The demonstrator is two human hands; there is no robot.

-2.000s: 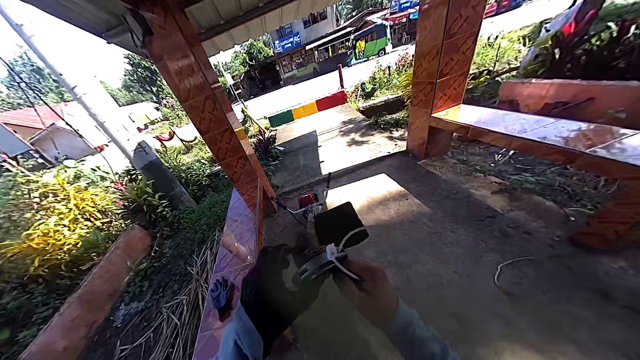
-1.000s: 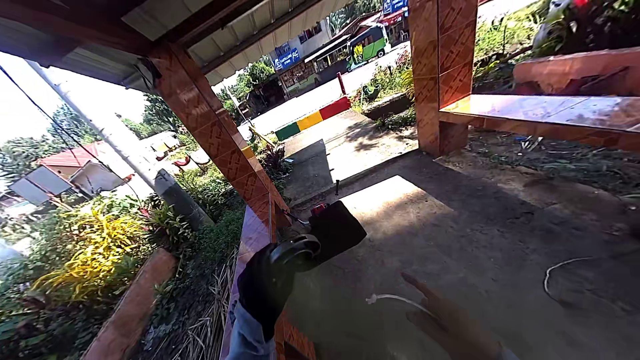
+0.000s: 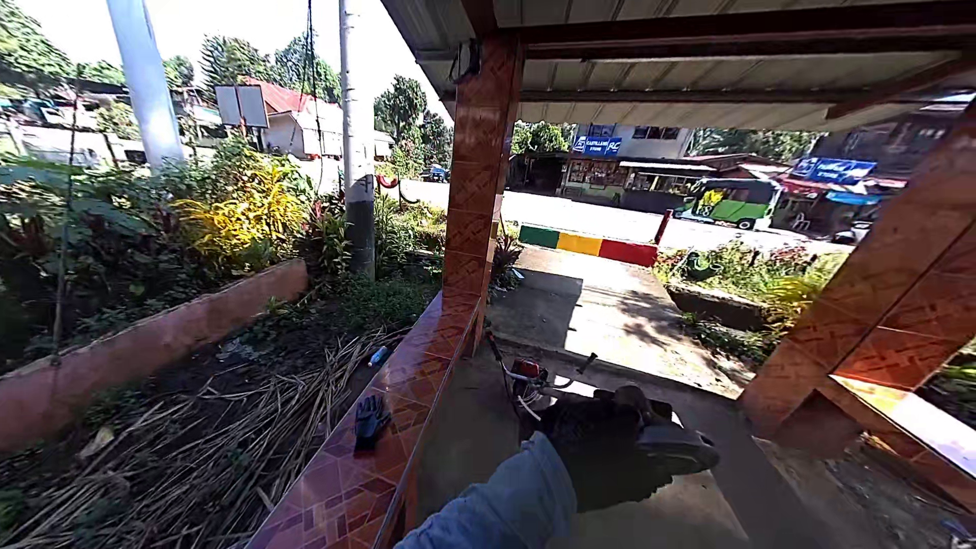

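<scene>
My left hand (image 3: 595,431), in a dark glove and a blue-grey sleeve, reaches forward over the floor. Its fingers are closed around a dark rounded part (image 3: 679,448), perhaps a trimmer head; blur and shadow hide its details. Just beyond the hand, a brush cutter with a red engine housing (image 3: 529,370) and a curved handlebar lies on the concrete floor. A pale cord or tube (image 3: 527,407) shows beside the engine. My right hand is out of view. Another dark glove (image 3: 370,421) rests on the tiled ledge at the left.
A tiled ledge (image 3: 381,412) runs up the left side to a tiled post (image 3: 476,191). Beyond the ledge lie dry stalks (image 3: 252,442) and a small blue bottle (image 3: 377,356). A tiled bench (image 3: 907,419) and a leaning post stand at the right.
Two seconds ago both hands were at the round part. One second ago my bare right hand was apart from it, near a white cord; now that hand is out of view. The view has swung left.
</scene>
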